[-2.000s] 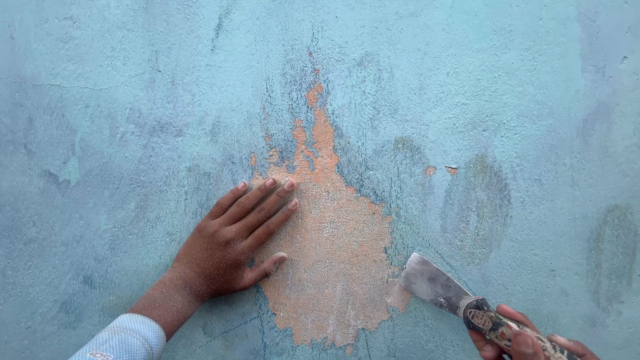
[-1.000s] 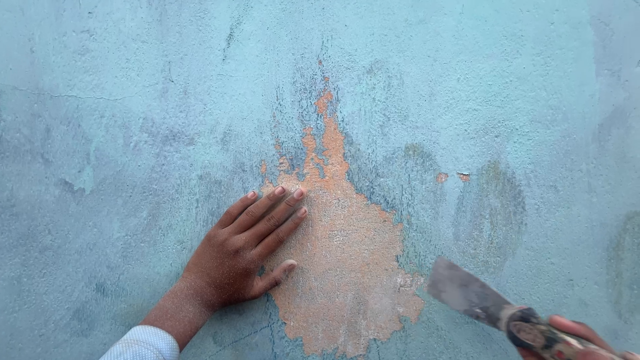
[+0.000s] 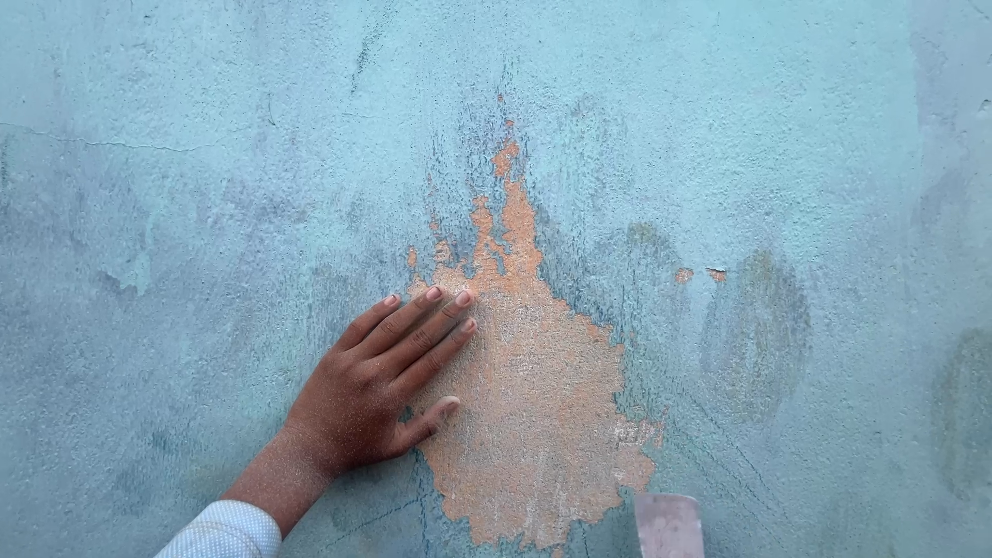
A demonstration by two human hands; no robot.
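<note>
My left hand (image 3: 372, 387) lies flat on a blue painted wall (image 3: 194, 248), fingers apart, holding nothing. Its fingertips and thumb rest on the left edge of a bare orange-brown patch (image 3: 542, 387) where the paint is gone. Fine dust covers the hand and wrist. At the bottom edge, right of centre, the metal blade of a putty knife (image 3: 669, 527) points up, close to the lower right edge of the patch. Its handle is outside the view, and so is my right hand.
Two small chips of missing paint (image 3: 716, 274) show right of the patch, above a dark oval stain (image 3: 758, 333). Another stain (image 3: 962, 411) is at the right edge. A thin crack (image 3: 116, 144) runs across the upper left.
The putty knife has moved down and left from the right of the patch, and its blade now points up. My right hand has gone out of view. My left hand stays on the wall.
</note>
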